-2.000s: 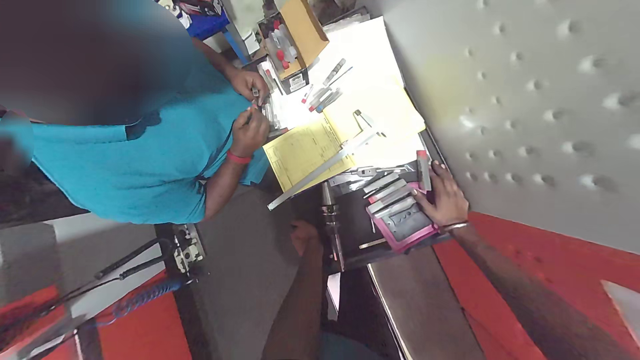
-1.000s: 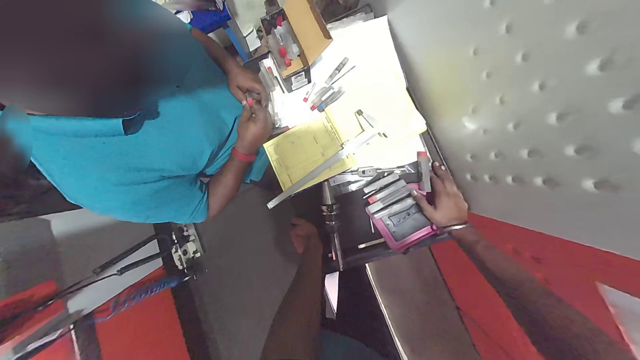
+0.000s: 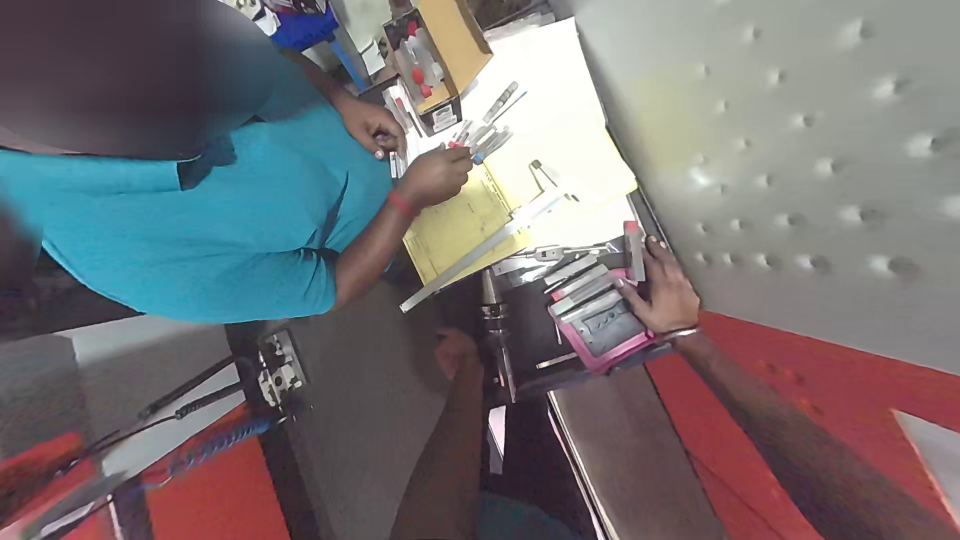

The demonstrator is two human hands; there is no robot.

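My right hand (image 3: 666, 295) rests on the right edge of a pink tray (image 3: 596, 358) that holds several clear plastic tool tubes. Its fingers lie beside a red-capped plastic tube (image 3: 634, 251); whether they grip it cannot be told. My left hand (image 3: 455, 351) hangs low at the table's near edge, in shadow, its fingers partly hidden. Just to its right lies a metal tool holder with a tapered shank (image 3: 493, 315). Above the tray are metal calipers (image 3: 550, 255). A long steel rule (image 3: 480, 256) lies across a yellow printed form (image 3: 457, 225).
A co-worker in a teal shirt (image 3: 247, 225) has one hand (image 3: 437, 176) at several plastic tubes (image 3: 491, 142) on the papers. An open cardboard box (image 3: 454, 45) of red-capped tubes stands beyond. A dimpled grey panel (image 3: 810, 165) borders the table's right side.
The co-worker's hands, close together before, have come apart; one has reached toward the tubes on the papers. My two hands have stayed about where they were.
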